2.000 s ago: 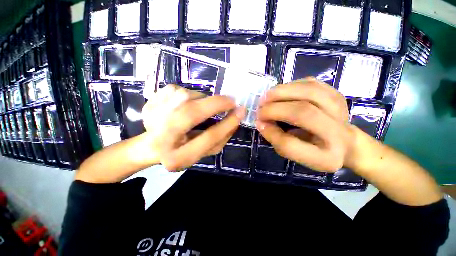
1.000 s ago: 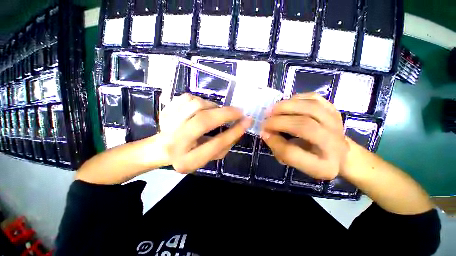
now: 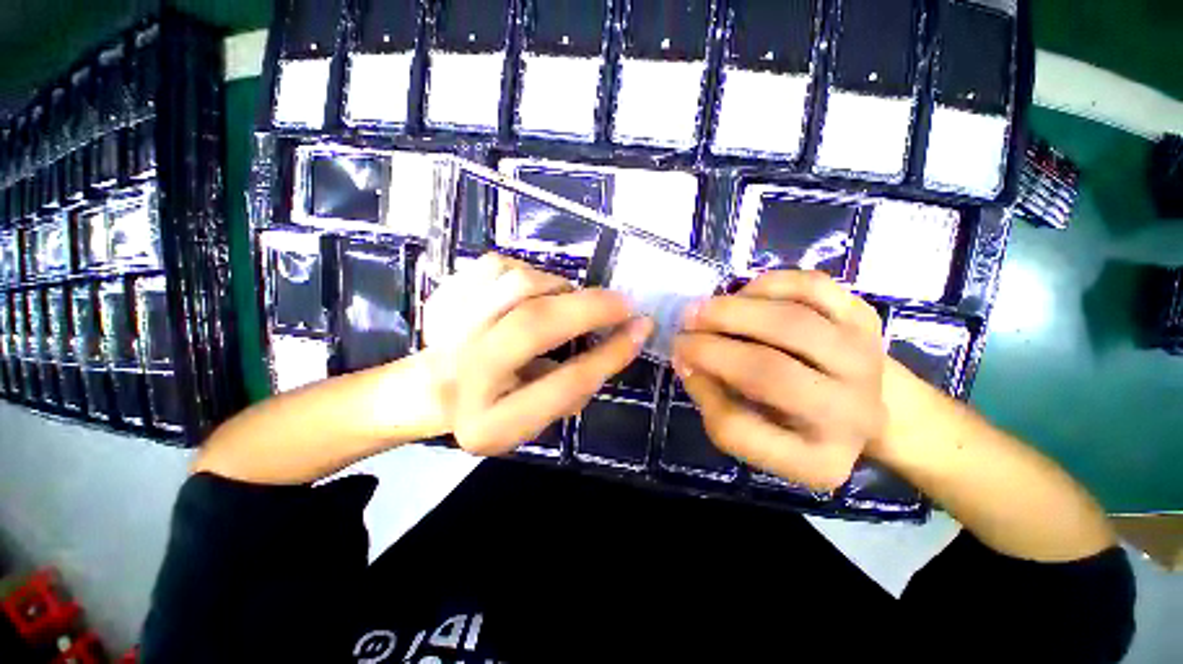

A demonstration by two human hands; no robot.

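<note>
My left hand point(image 3: 525, 344) and my right hand point(image 3: 785, 370) hold one pale front housing point(image 3: 662, 279) between them, above a black blister tray point(image 3: 720, 195). The housing is tilted, with its open window frame at the left and its solid white part at the right, between my fingertips. My fingers hide its lower edge. The tray has housings in its pockets, each with a dark window area beside a white block. Top-row housings point(image 3: 759, 110) stand upright and middle-row ones point(image 3: 915, 247) lie sideways.
Stacked black trays point(image 3: 195, 260) stand at the left. Small dark ridged bundles point(image 3: 1046, 182) lie on the green surface point(image 3: 1083, 415) at the right. More dark pieces sit at the right rim. Red objects point(image 3: 39, 607) are at lower left. A brown edge point(image 3: 1152, 538) shows at lower right.
The tray appears slightly lower in view than two seconds ago. The held housing has tilted, its window now looking narrower. Both hands still hold it and sit slightly lower and further right.
</note>
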